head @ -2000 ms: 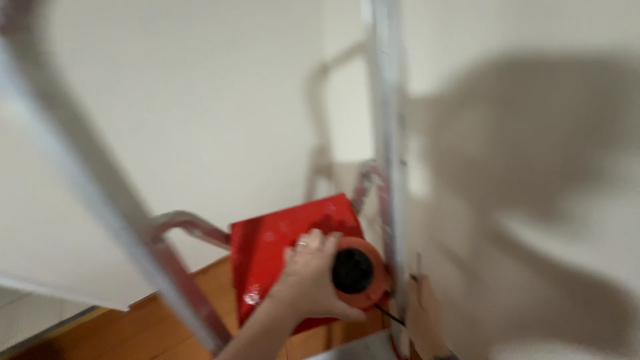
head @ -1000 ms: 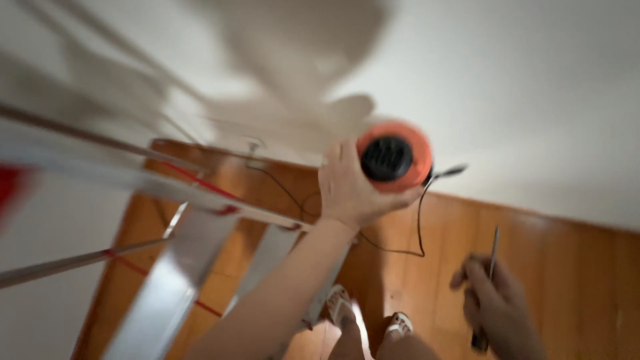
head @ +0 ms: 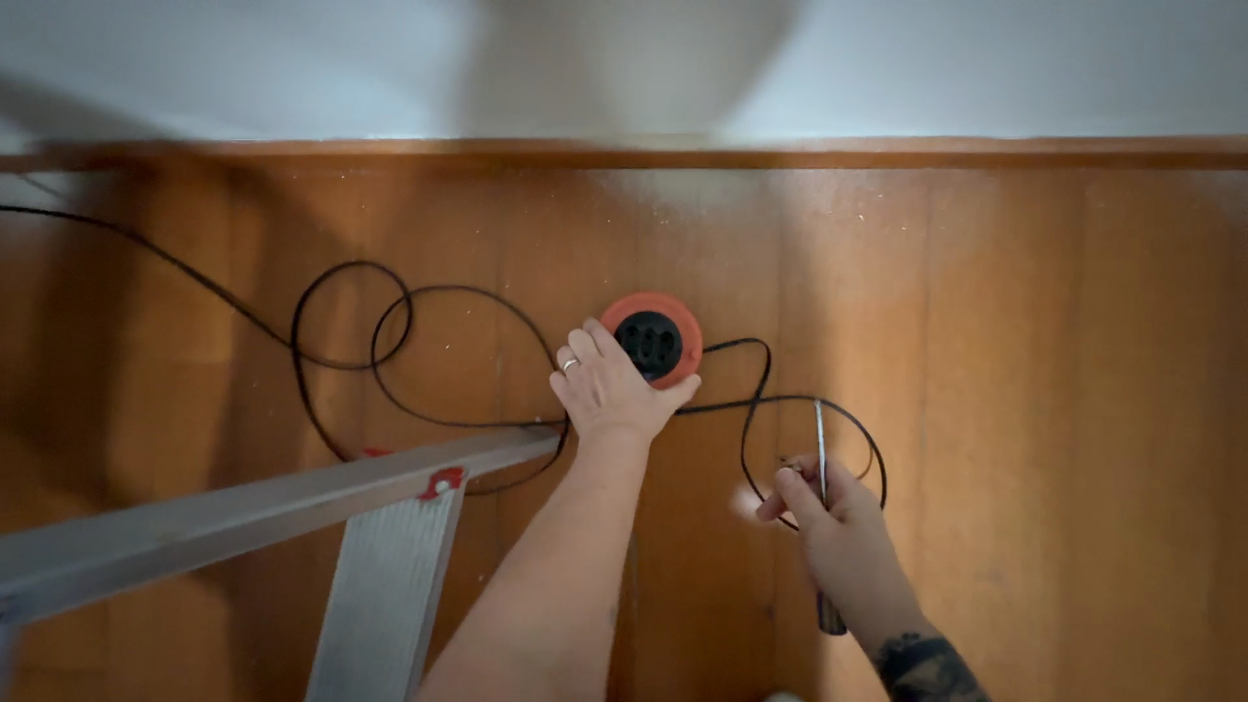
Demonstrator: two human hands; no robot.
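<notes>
My left hand (head: pixel 609 385) grips the lower left rim of a round orange cable reel (head: pixel 690 341) with a black socket face, at or just above the wooden floor. A black power cord (head: pixel 767 366) runs out of the reel and loops on both sides of it. On the right, my right hand (head: pixel 834 512) is closed around a screwdriver (head: pixel 821 439), its metal shaft pointing up toward the wall and its dark handle showing below the palm. A small item, too small to name, sits at the fingertips of that hand.
An aluminium stepladder (head: pixel 273 502) with red fittings stands at the lower left, its rail reaching close to my left wrist. Cord loops (head: pixel 353 265) lie on the floor (head: pixel 1004 390) left of the reel. A white wall (head: pixel 955 73) with a wooden skirting board (head: pixel 907 153) runs across the top.
The view has swung down from the ladder to the floor. Two seconds ago my left hand held the reel over the ladder's red top; now the reel is down at floor level.
</notes>
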